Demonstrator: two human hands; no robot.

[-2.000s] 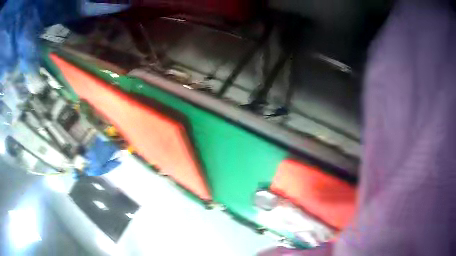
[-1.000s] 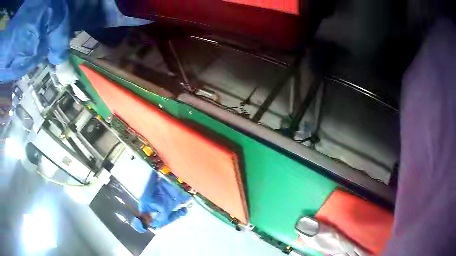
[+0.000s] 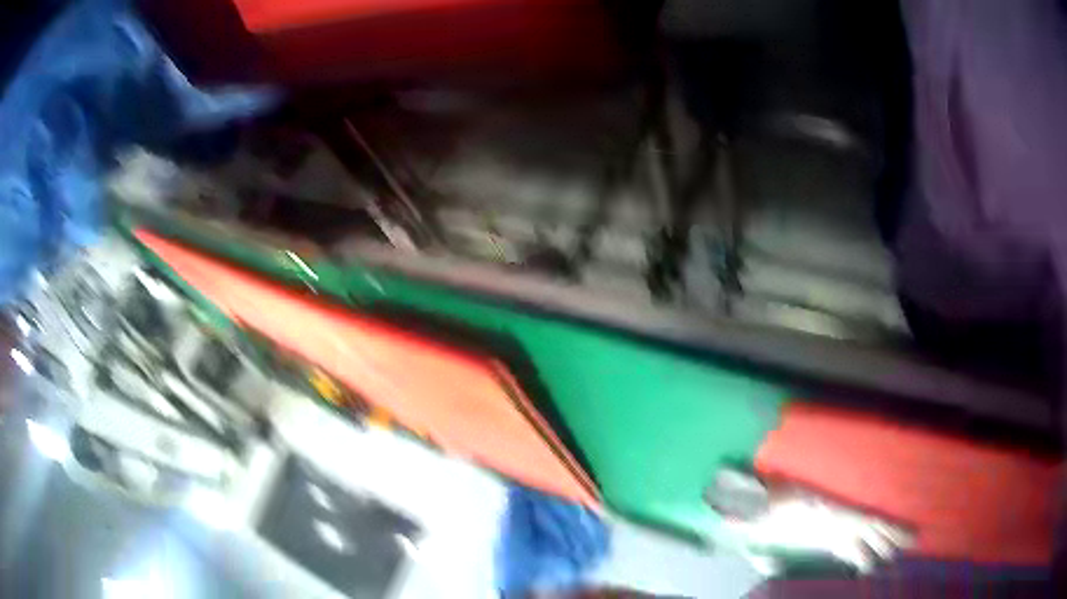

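Note:
The picture is tilted and badly blurred. A flat orange-red panel [image 3: 398, 374] lies on a green mat [image 3: 644, 410]. A second red panel [image 3: 924, 468] lies at the lower right. A blurred white, glove-like shape [image 3: 825, 527] is at the second panel's edge, beside a small grey rounded thing [image 3: 737, 493]. It may be my left hand, beside a purple sleeve; its fingers and any hold cannot be made out. My right hand is not seen.
Purple clothing [image 3: 995, 152] fills the right side. Blue clothing [image 3: 70, 129] is at the upper left. A dark red bin-like thing [image 3: 445, 41] is at the top. Dark frame bars run behind the mat's edge. Blurred machines [image 3: 164, 374] are at the left.
The view has swung and blurred. The mat's edge lies flatter, and the top red thing shows further left. The blue figure beyond the line appears further right.

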